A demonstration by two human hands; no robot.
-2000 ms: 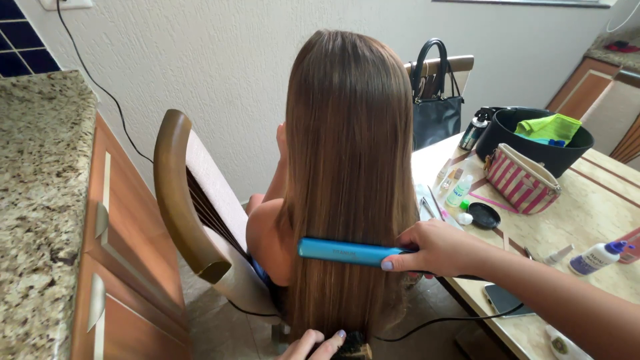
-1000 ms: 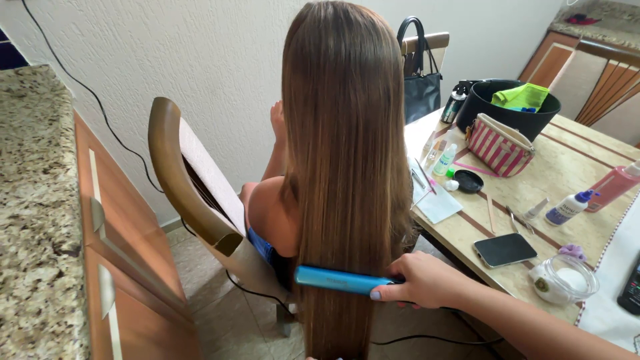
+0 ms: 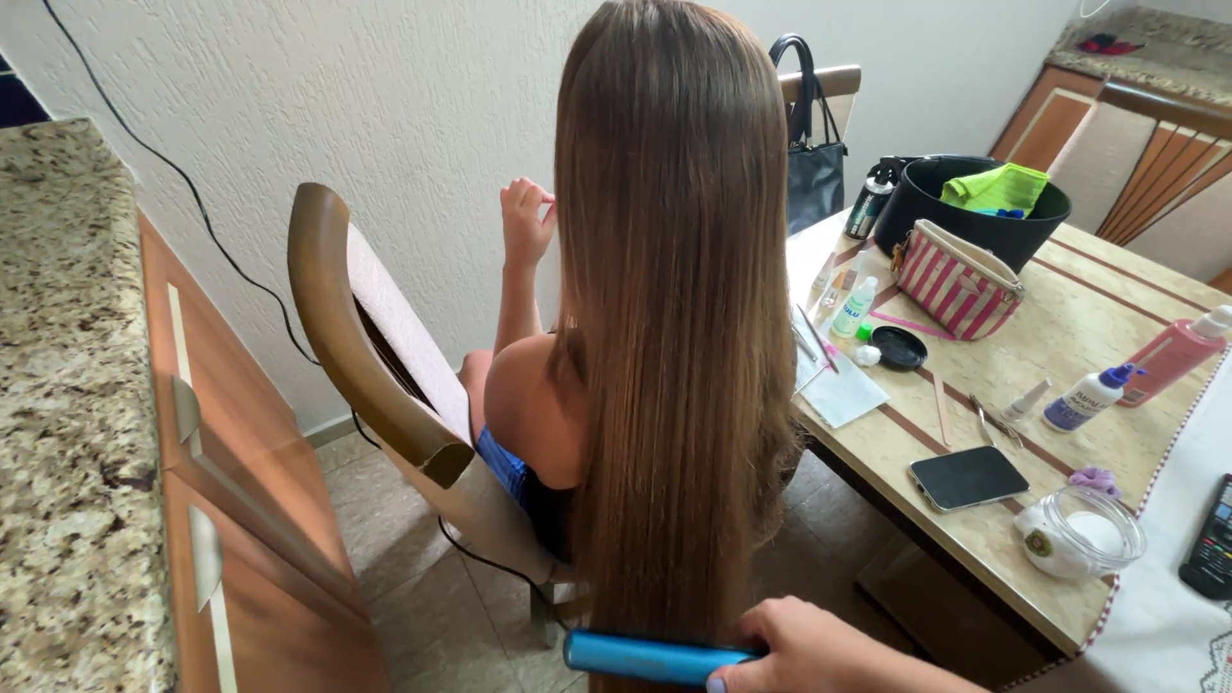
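Long, straight brown hair (image 3: pixel 674 318) hangs down the back of a person (image 3: pixel 539 404) seated sideways on a padded chair (image 3: pixel 414 346). At the bottom of the view, my right hand (image 3: pixel 808 650) grips a blue hair straightener (image 3: pixel 654 657), which lies across the lower lengths of the hair. Whether its plates are closed around the hair is hard to tell from above. My left hand is outside the frame. The seated person's raised hand (image 3: pixel 527 221) is beside the hair, near the wall.
On the right, a stone-topped table (image 3: pixel 1049 385) holds a striped pouch (image 3: pixel 958 279), a black tub (image 3: pixel 972 207), a phone (image 3: pixel 969 477), a glass jar (image 3: pixel 1083 534) and several bottles. A granite counter (image 3: pixel 72 404) runs along the left. A black cord (image 3: pixel 183 183) hangs against the wall.
My right hand and the straightener have moved down the hair toward its lower lengths. My left hand, at the bottom edge two seconds ago, has gone out of view.
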